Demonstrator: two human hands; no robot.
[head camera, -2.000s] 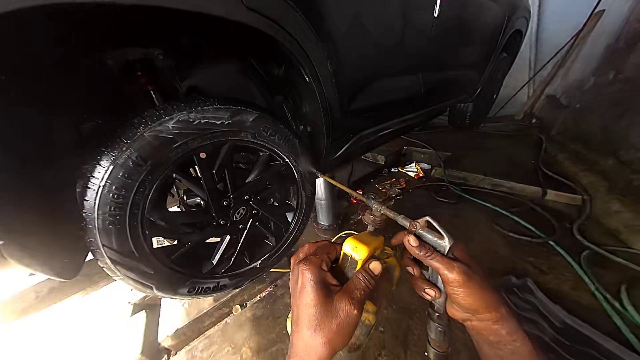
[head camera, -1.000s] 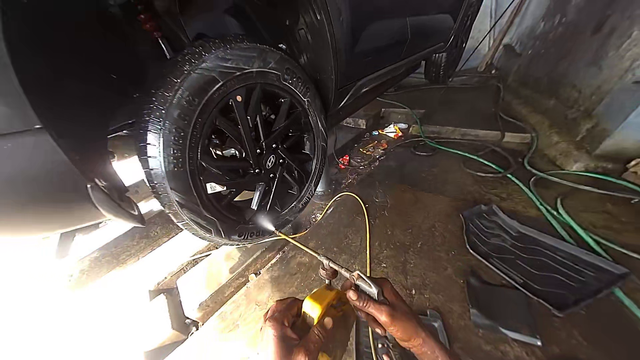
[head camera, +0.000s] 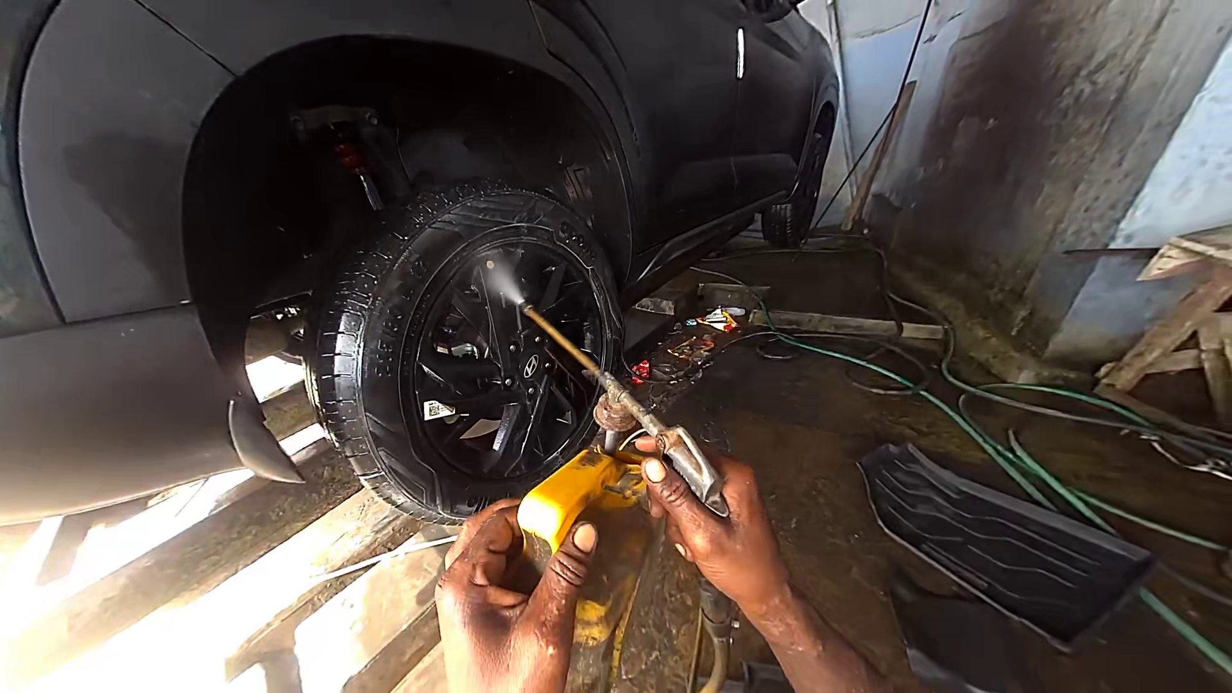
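Observation:
My right hand (head camera: 707, 520) grips the metal handle of a spray gun (head camera: 664, 435), whose thin brass-coloured nozzle tube points up and left. A white mist leaves its tip in front of the black alloy wheel (head camera: 531, 371) of a dark car. My left hand (head camera: 520, 592) is closed around a yellow plastic container (head camera: 568, 496) joined below the gun, just left of my right hand. The tyre (head camera: 371, 385) looks wet. Part of the container and some fingers of the left hand are hidden.
Black ribbed car mats (head camera: 1001, 539) lie on the wet floor at the right. Green hoses (head camera: 924, 390) and dark cables curve across the floor behind them. Wooden planks (head camera: 327, 577) run under the car at the left. A wooden trestle (head camera: 1179, 327) stands by the wall; small litter (head camera: 717, 320) lies near the wheel.
The spray was low on the wheel a second ago; now it is near the wheel's upper part. Both hands still hold the gun and container. The view has shifted.

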